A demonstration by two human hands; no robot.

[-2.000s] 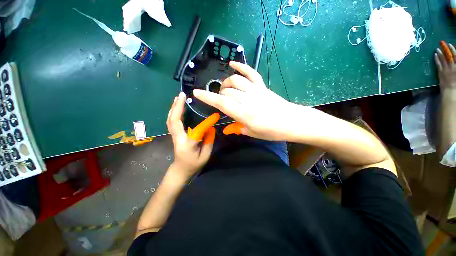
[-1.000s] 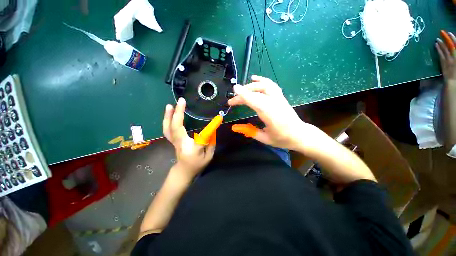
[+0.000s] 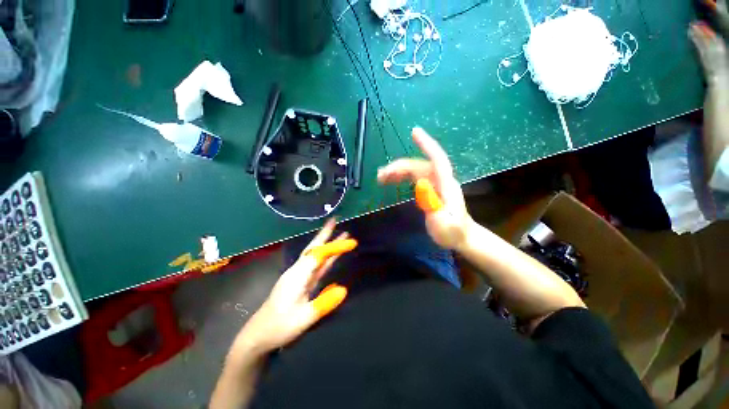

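The black plastic housing (image 3: 281, 177) lies open side up near the bench edge, with a ringed hole, small white spots and a thin white line around its rim. A black bar lies on each side of it, left (image 3: 264, 130) and right (image 3: 360, 144). My left hand (image 3: 300, 291) is below the housing, off the bench edge, fingers apart, with orange finger cots; it holds nothing. My right hand (image 3: 436, 192) is raised right of the housing, fingers apart, one orange cot showing, holding nothing. Neither hand touches the housing.
A glue bottle (image 3: 190, 140) and crumpled tissue (image 3: 205, 88) lie left of the housing. Beyond are a dark cylinder (image 3: 289, 24) and phone (image 3: 148, 9). White wire string (image 3: 412, 49) and wire bundle (image 3: 571, 56) lie right. A parts tray (image 3: 40, 260) is left, a carton (image 3: 611, 279) below right. Another person's hand (image 3: 707, 52) is far right.
Both hands have left the housing: the left drew back towards me, the right moved off to the right and opened. The view has shifted, showing more of the bench's far side.
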